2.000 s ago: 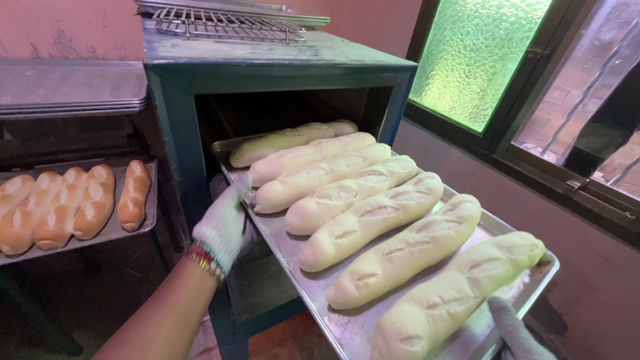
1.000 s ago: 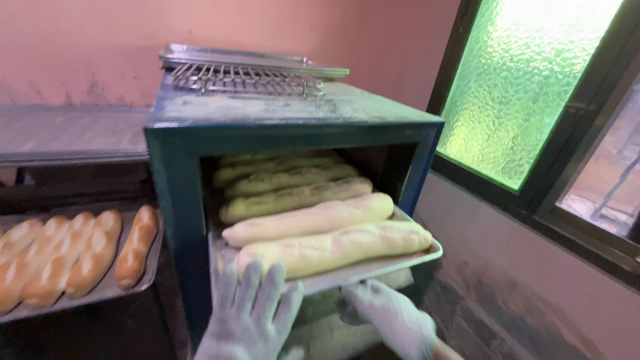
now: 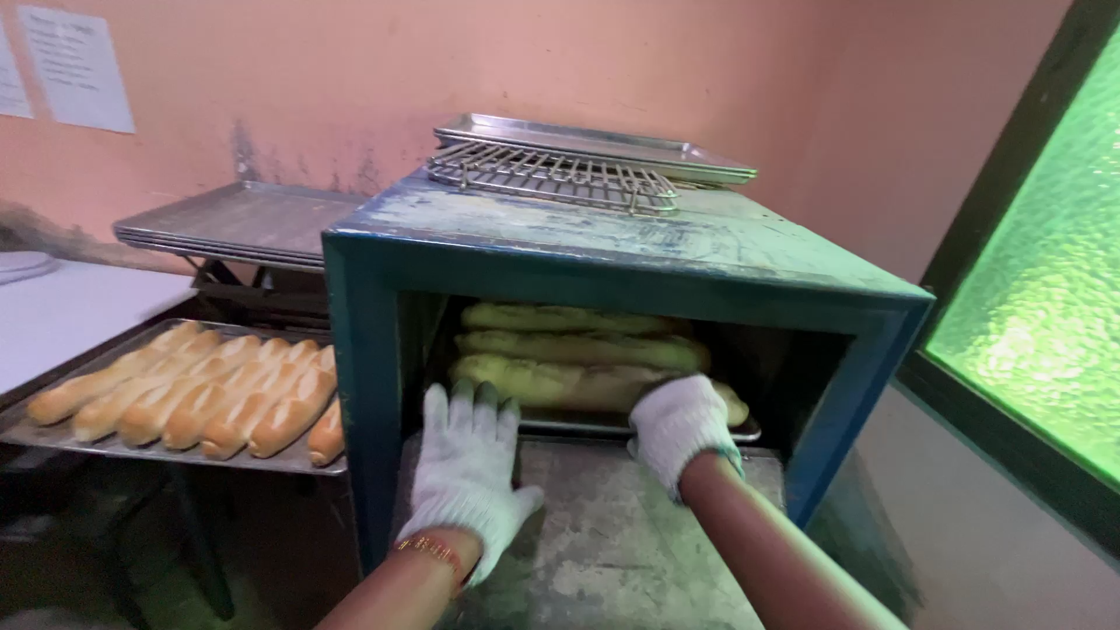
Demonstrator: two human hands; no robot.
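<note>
Several pale, scored bread loaves (image 3: 560, 383) lie on a metal baking tray (image 3: 577, 429) inside a blue metal cabinet (image 3: 367, 350). My left hand (image 3: 468, 464), in a white knit glove with dark fingertips, is spread flat with its fingertips at the tray's left front edge, and it holds nothing. My right hand (image 3: 687, 429), gloved alike, is at the tray's front edge towards the right; its fingers are curled down and partly hidden, so its hold cannot be made out. The back of the tray is in shadow.
A metal wire rack (image 3: 560, 175) and stacked trays (image 3: 595, 144) lie on top of the cabinet. To the left, browned loaves (image 3: 227, 394) sit on another tray (image 3: 175, 451), below more stacked trays (image 3: 254, 219). A dark-framed window (image 3: 1041, 254) stands at the right.
The tray of pale loaves has moved from mostly outside the cabinet to inside it. Both hands have followed it to the opening. The view has shifted noticeably.
</note>
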